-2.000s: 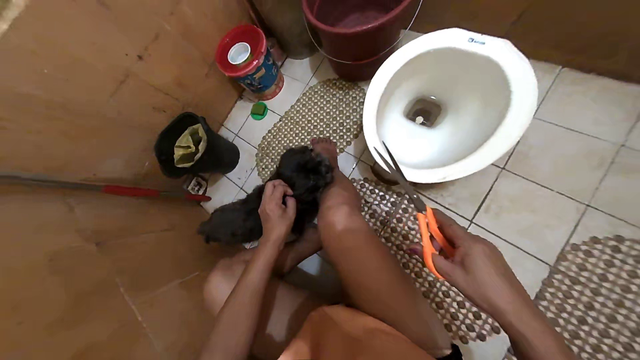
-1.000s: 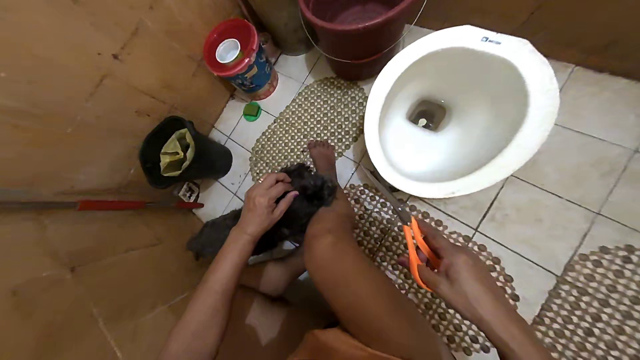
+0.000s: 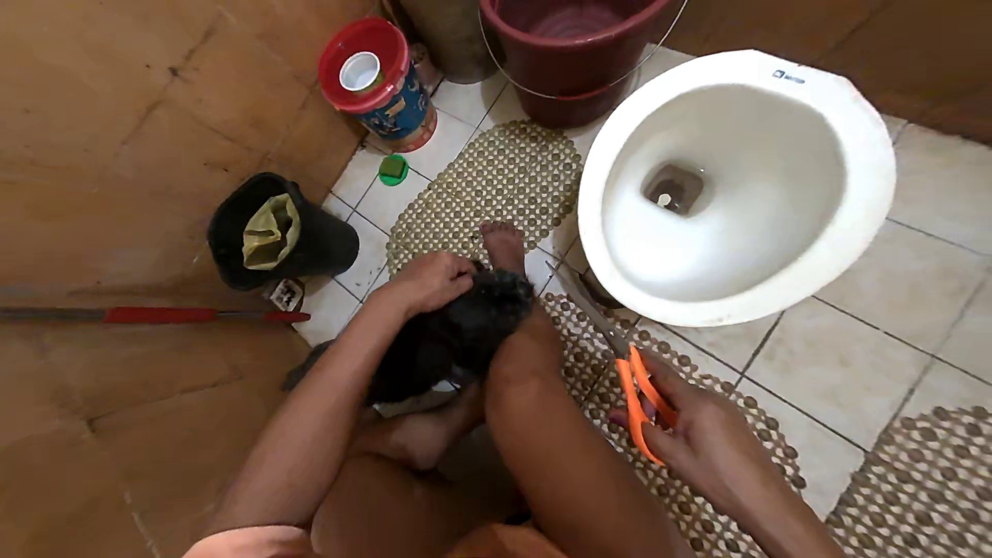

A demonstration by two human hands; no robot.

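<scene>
A small black furry animal (image 3: pixel 434 341), probably a dog, lies between my legs. My left hand (image 3: pixel 430 283) is on its fur near the head end, with thumb and fingertips pinched together on dark fur. In my right hand (image 3: pixel 674 418) is a pair of scissors (image 3: pixel 640 403) with orange handles; its long metal blades point up and left, toward the toilet's base, and look almost closed together. The scissors are right of my knee, apart from the animal. The animal's face cannot be made out.
A white toilet bowl (image 3: pixel 728 298) stands at the right. Beaded mats (image 3: pixel 496 178) lie on the tiled floor. A dark red bucket (image 3: pixel 570 74), a red-rimmed pail (image 3: pixel 399 108), a green soap dish (image 3: pixel 394 170) and a black bin (image 3: pixel 329 240) stand beyond. A red-handled stick (image 3: pixel 159 315) lies at the left.
The scissor blades were parted two seconds ago and are now nearly together. My right hand has lowered slightly. My left hand has stayed on the animal's fur.
</scene>
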